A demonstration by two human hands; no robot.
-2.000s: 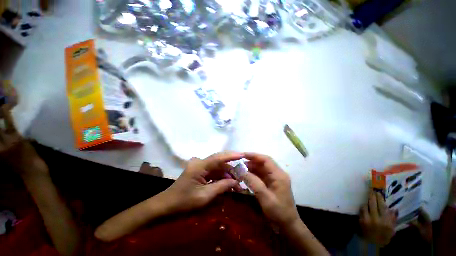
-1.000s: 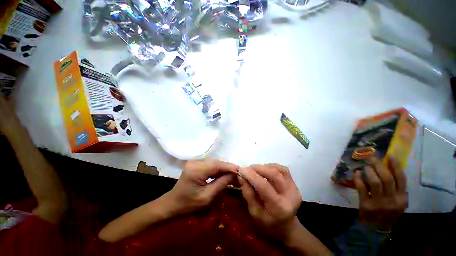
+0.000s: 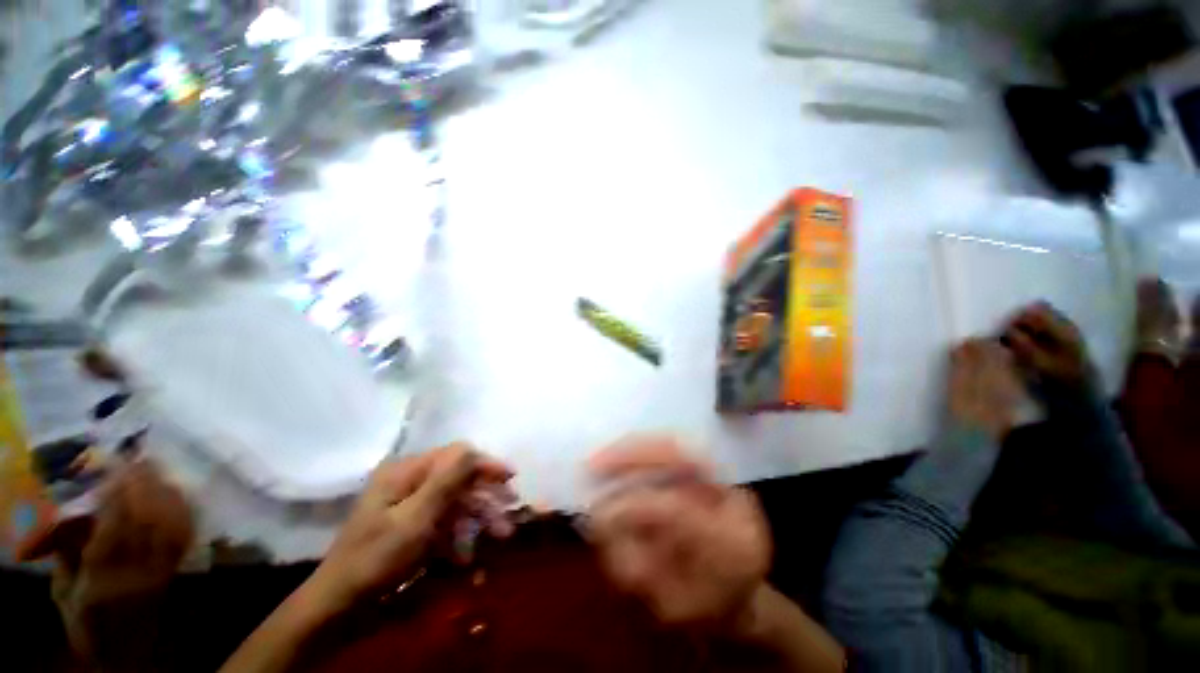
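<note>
My left hand (image 3: 408, 513) is at the table's near edge, closed on a crumpled, pale, shiny sticker strip (image 3: 490, 510). My right hand (image 3: 678, 533) is to its right, apart from it and strongly blurred; I cannot tell whether it holds anything. An orange and black retail box (image 3: 819, 309) stands on the table ahead and right of my right hand. A small flat yellow-green piece (image 3: 619, 331) lies between the box and the white backing strip.
A looped white backing strip (image 3: 250, 381) lies at left, below a large silver pile of label strips (image 3: 158, 145). At far left another person's hand (image 3: 132, 533) is at a box (image 3: 24, 460). Another person's hands (image 3: 987, 381) are by a white sheet (image 3: 1007, 283). Pale packs (image 3: 882, 92) lie behind.
The view has turned right. My hands have come apart. The right-hand box now stands with no hand on it. A person's hand has come to the left box.
</note>
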